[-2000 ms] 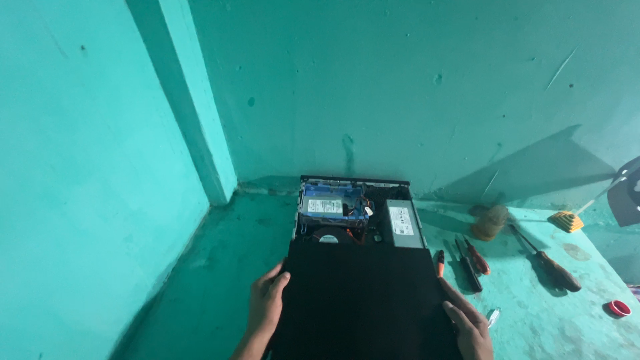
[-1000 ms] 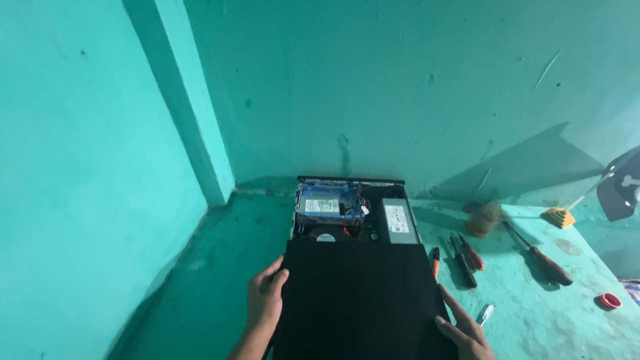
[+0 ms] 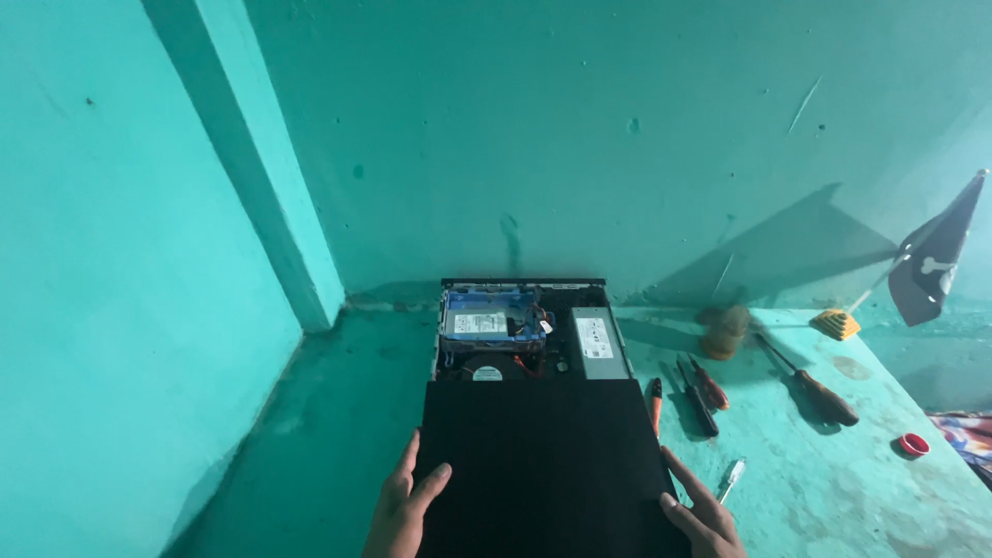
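Observation:
A black metal computer side cover [image 3: 542, 465] is gripped at its left edge by my left hand [image 3: 407, 496] and at its right edge by my right hand [image 3: 701, 508], thumbs on top. It hides the near part of an open desktop computer case [image 3: 523, 283] that lies against the wall. Beyond the cover's far edge show a hard drive [image 3: 480, 324] in a blue caddy, part of a round fan [image 3: 488, 372], some cables and a silver power supply [image 3: 597, 345] with a label.
Right of the case lie an orange-handled tool [image 3: 656, 407], a black-handled screwdriver [image 3: 700, 403], a red-handled tool [image 3: 711, 387], a larger screwdriver [image 3: 825, 397], a small clear-handled screwdriver [image 3: 732, 477] and a red cap [image 3: 914, 444]. A brownish jar [image 3: 725, 333] and a black flag [image 3: 930, 271] in a yellow base stand behind.

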